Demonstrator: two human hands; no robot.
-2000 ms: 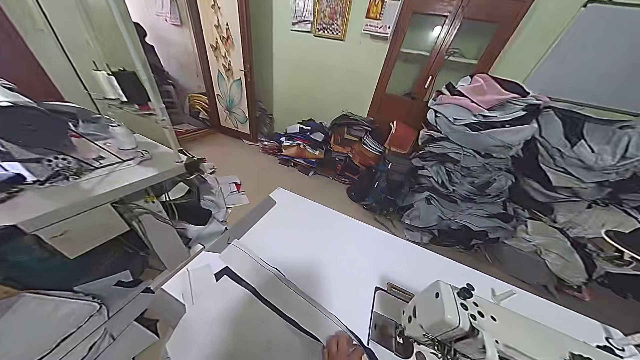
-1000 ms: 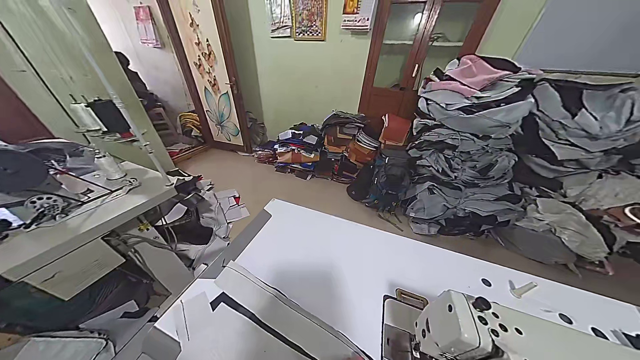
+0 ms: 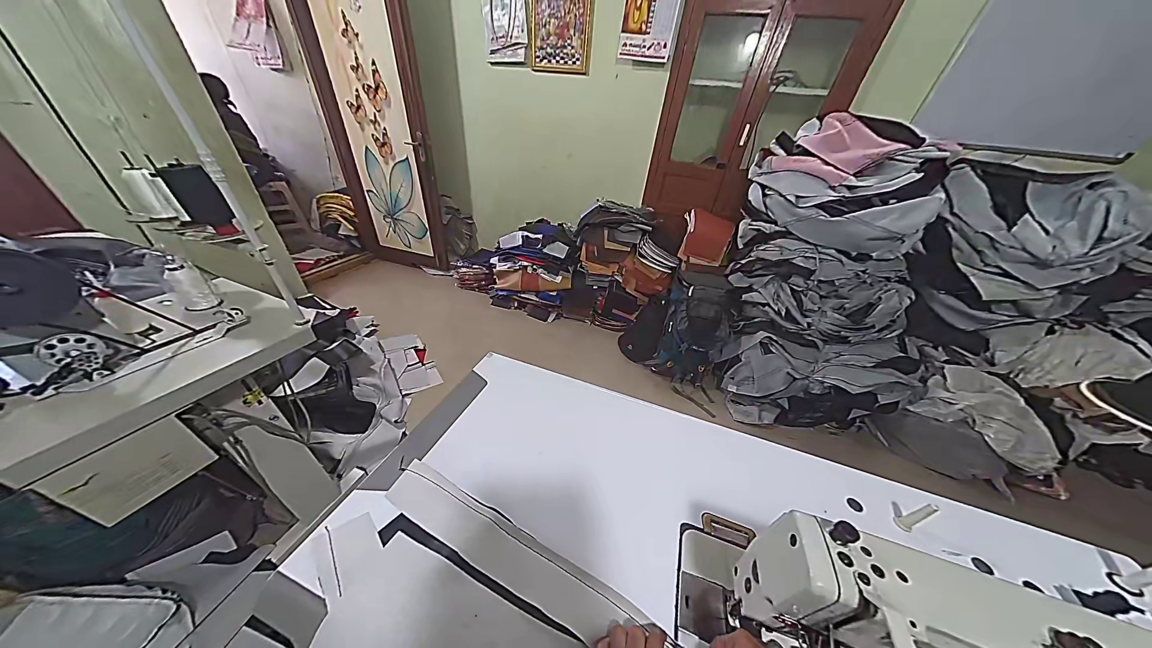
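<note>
Fingers of my left hand (image 3: 632,635) show at the bottom edge, lying on the near end of a grey fabric strip (image 3: 531,558) with dark edging. Just right of them, a small part of my right hand (image 3: 736,639) appears beside the head of a white industrial sewing machine (image 3: 810,567); what it touches is hidden. The strip lies along a larger grey fabric piece (image 3: 432,594) with a black band, on the white sewing table (image 3: 576,441). Most of both hands is out of frame.
At left stands another sewing table (image 3: 180,360) with thread cones, beside fabric scraps (image 3: 360,387) on the floor. Large grey fabric piles (image 3: 828,297) and bundled pieces (image 3: 540,270) lie beyond the table. A person (image 3: 238,126) is in the doorway.
The hand at the bottom edge, visible two seconds ago and out of view one second ago, shows again, with part of the other hand beside it.
</note>
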